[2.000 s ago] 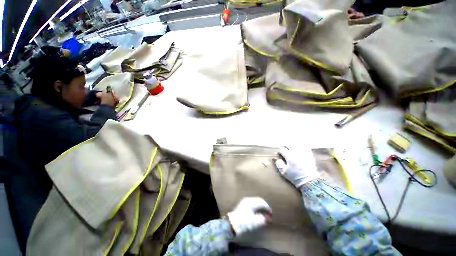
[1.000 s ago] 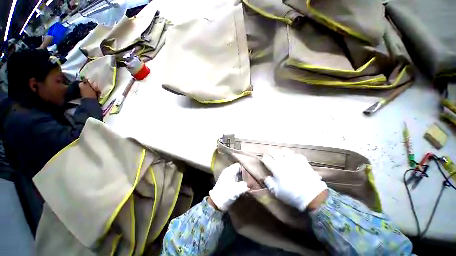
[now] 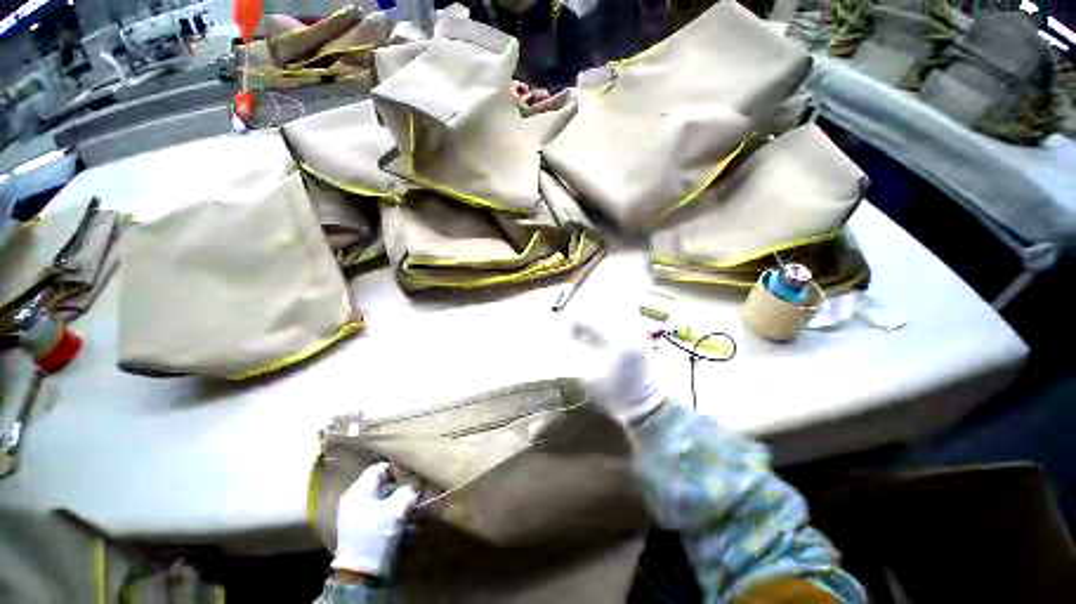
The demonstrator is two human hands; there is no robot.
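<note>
The beige bag body [image 3: 519, 472] lies at the table's front edge, mouth up, with yellow edging at its left side and a long zipper or pocket line inside the mouth. My left hand [image 3: 375, 519], in a white glove, pinches the front edge of the mouth. My right hand [image 3: 614, 368], white-gloved and motion-blurred, is raised over the bag's right end; whether its fingers hold anything cannot be told. A thin pale line, perhaps a thread, runs from my left hand up toward my right hand.
Beige bag bodies [image 3: 224, 277] lie at left, with a pile [image 3: 472, 236] behind and more at right [image 3: 767, 201]. A flat brush [image 3: 578, 280], yellow tool [image 3: 704, 343], dark cord [image 3: 694, 383] and blue-topped can in a tan holder [image 3: 781, 309] lie right. A red-and-white bottle [image 3: 50, 342] stands left.
The view has swung right. My right hand has left the bag's mouth and moved up and right. My left hand remains at the mouth edge. The can and more bags have come into view.
</note>
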